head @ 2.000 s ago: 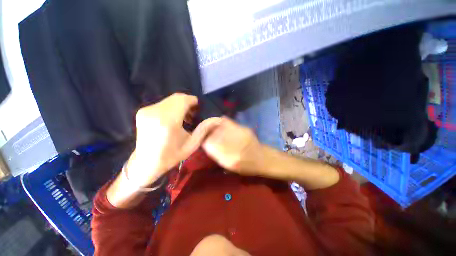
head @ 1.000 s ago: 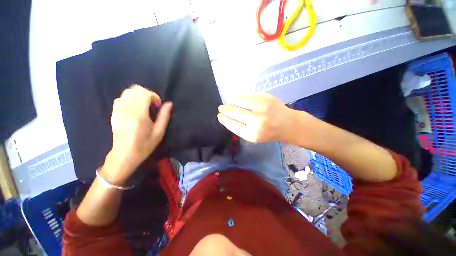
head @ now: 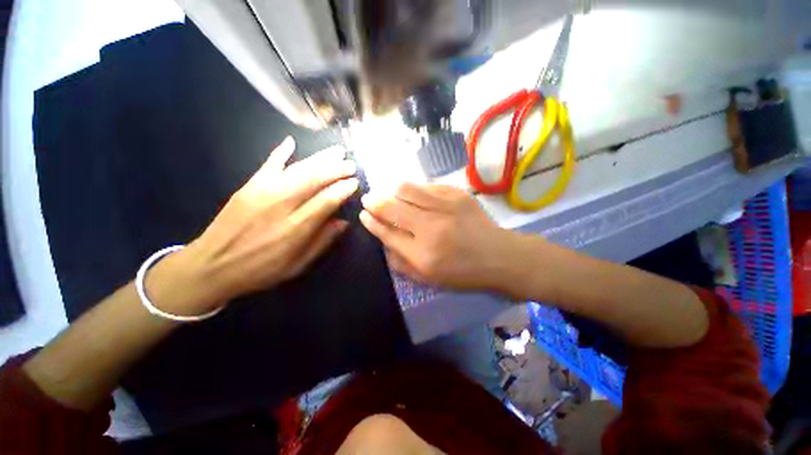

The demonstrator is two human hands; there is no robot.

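A black cloth panel (head: pixel 178 169) lies flat on the white machine table and hangs over its front edge. The sewing machine head (head: pixel 356 44) is above its right edge, with the needle area (head: pixel 342 120) blurred. My left hand (head: pixel 267 218) lies on the cloth, fingertips just below the needle area. My right hand (head: pixel 436 231) pinches the cloth's right edge beside the left fingertips. The pinched edge is mostly hidden by the fingers.
Scissors with red and yellow handles (head: pixel 541 147) lie right of the needle, near a grey ribbed knob (head: pixel 442 153). A dark rectangular item (head: pixel 766 133) is at the table's right. A blue basket (head: pixel 769 284) stands below right. The ruled grey table edge (head: pixel 569 227) runs along the front.
The machine head has come into view. The cloth and both hands are now under it. My left hand has moved right and flattened on the cloth; my right hand has closed on its edge.
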